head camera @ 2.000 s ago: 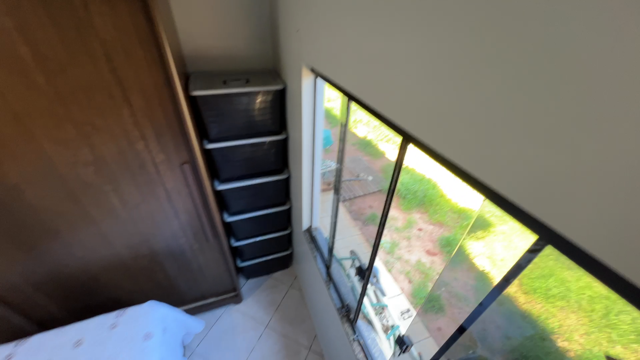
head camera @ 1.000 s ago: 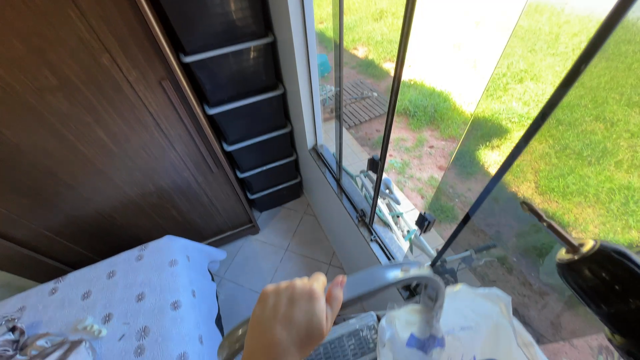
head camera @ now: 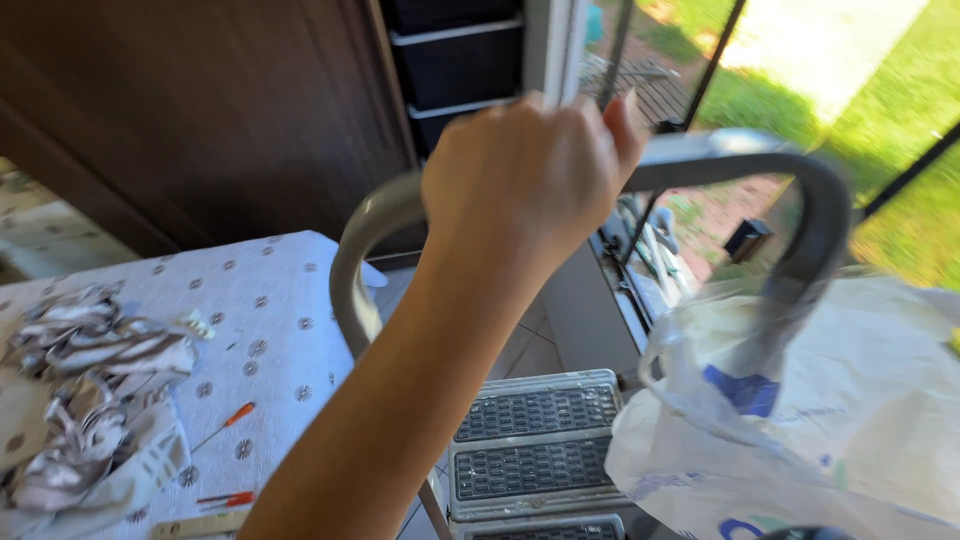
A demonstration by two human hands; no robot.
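My left hand [head camera: 525, 169] is closed around the curved grey metal top rail of a stepladder [head camera: 720, 154], with the forearm reaching up from the bottom of the head view. Below the rail are the ladder's treads [head camera: 536, 412], with black ribbed inserts. A white plastic bag [head camera: 847, 375] hangs from the rail's right side. My right hand is out of view. A dark rounded object [head camera: 802, 533], too cut off to name, shows at the bottom edge.
At left, a patterned bed cover [head camera: 259, 315] bears crumpled satin-like fabric [head camera: 97, 397], an orange-handled screwdriver [head camera: 238, 414], another red-handled tool [head camera: 238, 499] and a spirit level [head camera: 199, 525]. Behind are a dark wooden wardrobe [head camera: 225, 135] and stacked black bins [head camera: 465, 67]. A framed window [head camera: 709, 67] stands at right.
My left hand, not seen two seconds ago, was on the rail one second ago and now appears higher in view. The drill seen at right has left view. The view has tilted down.
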